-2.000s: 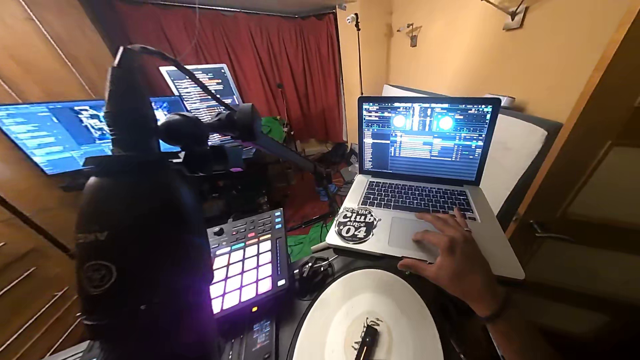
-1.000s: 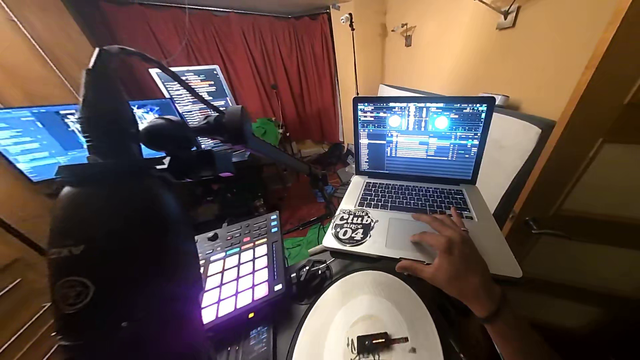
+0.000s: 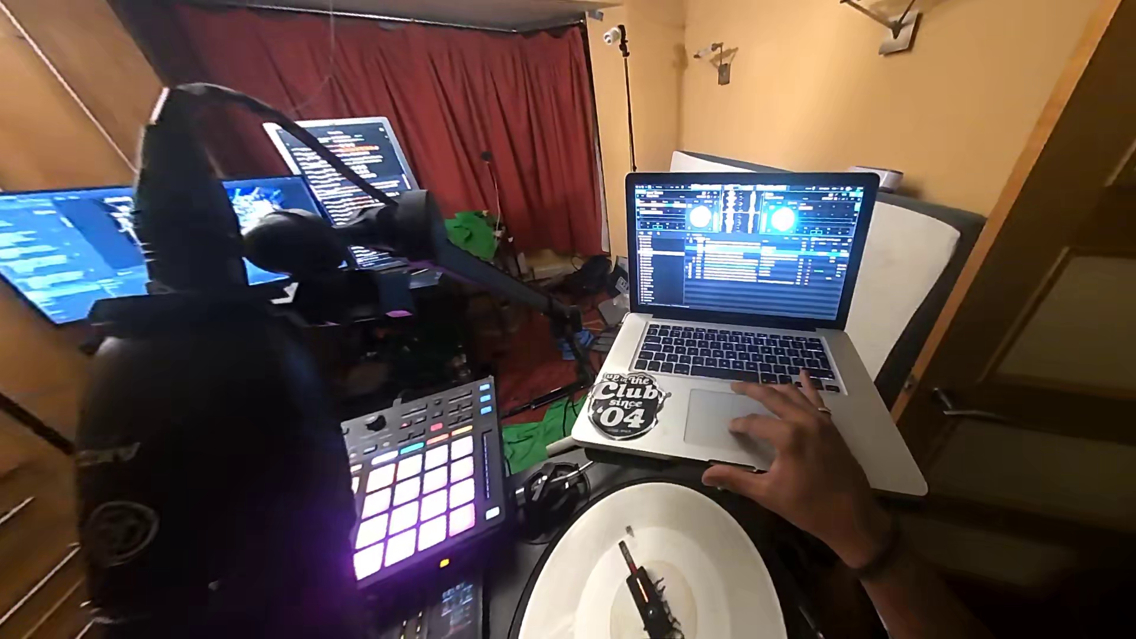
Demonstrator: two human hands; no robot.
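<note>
My right hand (image 3: 790, 453) rests over the trackpad (image 3: 714, 415) of a silver laptop (image 3: 874, 435), fingers spread, with a ring on one finger and a dark band at the wrist. DJ software with two bright round decks shows on the laptop screen (image 3: 745, 275). A black and white sticker (image 3: 626, 406) lies on the left of the palm rest. Just below the laptop is a turntable with a white record (image 3: 568, 568), and a dark object with a thin pointed end (image 3: 646, 595) lies over the record's middle. My left hand is out of view.
A large black microphone (image 3: 213, 470) on a boom arm (image 3: 497, 284) fills the left foreground. A pad controller (image 3: 426, 488) with lit pads stands beside the turntable. Behind are a monitor (image 3: 84, 240), another screen (image 3: 342, 160), and red curtains (image 3: 497, 115). A door (image 3: 1038, 355) is at the right.
The dark object over the record has turned around with the spinning record. My right hand has stayed at the trackpad.
</note>
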